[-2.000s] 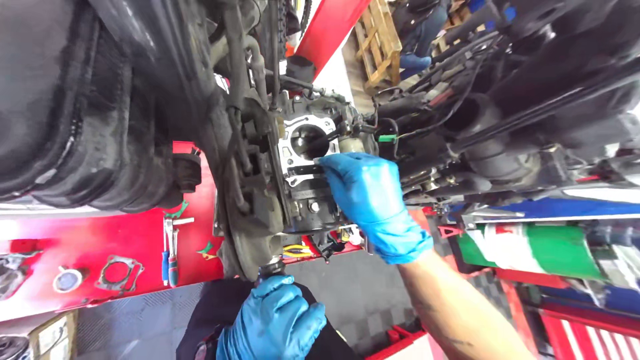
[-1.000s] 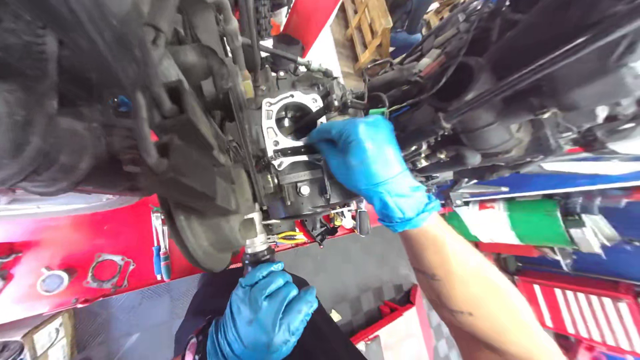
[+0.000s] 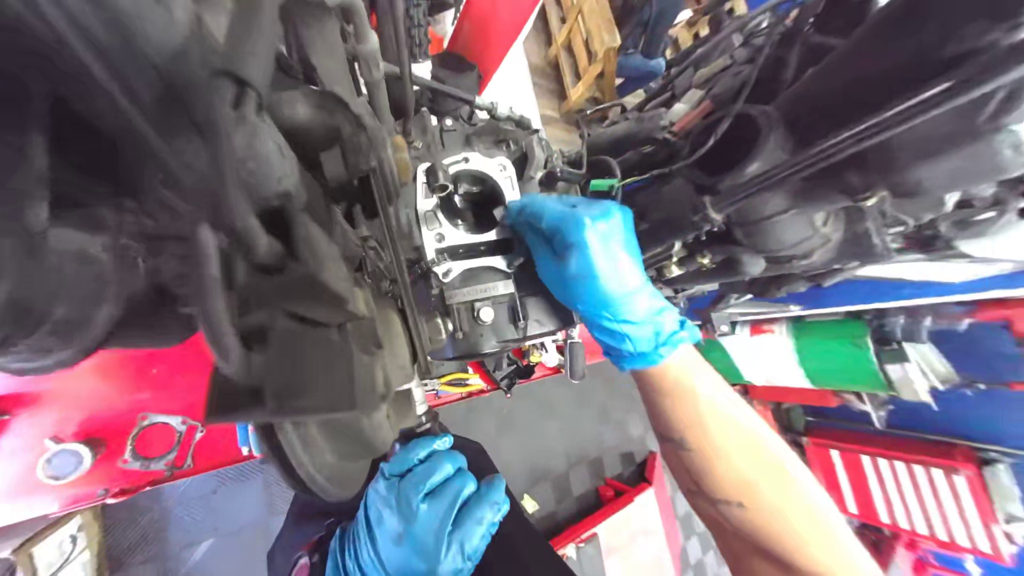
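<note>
An engine cylinder block [image 3: 430,218] with a pale machined top face lies near the middle of the head view, its round bore [image 3: 474,202] facing up. My right hand [image 3: 580,260], in a blue glove, is bent over the right rim of the bore with its fingers curled; a small greyish thing shows at the fingertips, too unclear to name. Low in the view my left hand [image 3: 424,512], also blue-gloved, is closed around a dark part with a metal end, perhaps a handle or tool, below the block. Its palm side is hidden.
Dark motorcycle parts and hoses [image 3: 320,160] crowd the left; more dark parts and cables [image 3: 744,176] fill the right. A gasket [image 3: 160,442] and a metal ring [image 3: 66,462] lie on a red surface. Yellow-handled pliers [image 3: 458,382] lie below the block. A person's leg [image 3: 644,40] shows behind, beside a wooden pallet [image 3: 588,48].
My right hand has shifted slightly around the right side of the bore, its fingers now at the rim. My left hand keeps its grip low down. The view has moved nearer the block.
</note>
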